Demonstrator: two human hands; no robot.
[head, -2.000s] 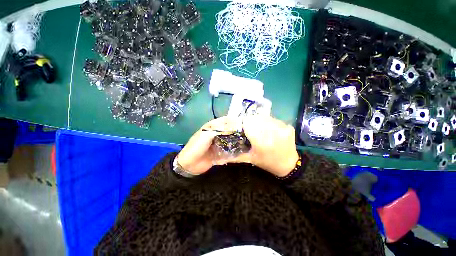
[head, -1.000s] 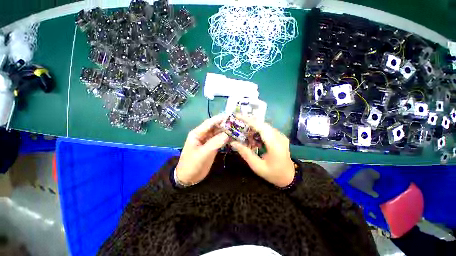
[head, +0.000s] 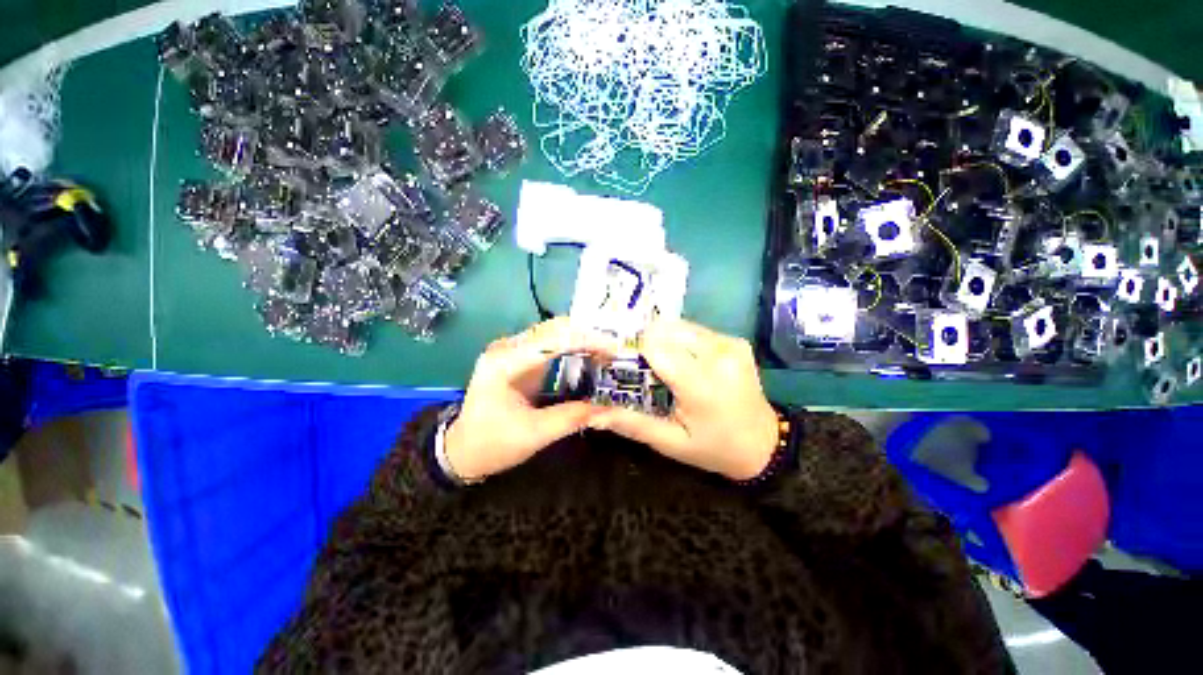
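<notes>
My left hand (head: 508, 405) and my right hand (head: 712, 398) hold a small dark board module (head: 623, 384) between their fingertips at the bench's front edge. The module shows a clear or shiny part; finer detail is too small to tell. Just behind it a white camera housing (head: 631, 280) lies on the green bench, with a dark curved wire in its opening and a black cable looping out on its left. Its white arm part (head: 581, 218) extends up and to the left. The fingertips are close to the housing's near edge; whether they touch it I cannot tell.
Clear-and-dark bracket assemblies (head: 356, 211) are heaped at left, thin white rings (head: 633, 79) behind the housing. A black blister tray (head: 781, 310) with wired lamp boards (head: 891, 228) is at right. A black-and-yellow tool (head: 82, 218) is far left. A blue bin (head: 284, 514) and red seat (head: 1053, 524) are below.
The hands have turned the module from its tilted pose a second ago and hold it lower, close to the housing. The whole bench view has shifted slightly left and up.
</notes>
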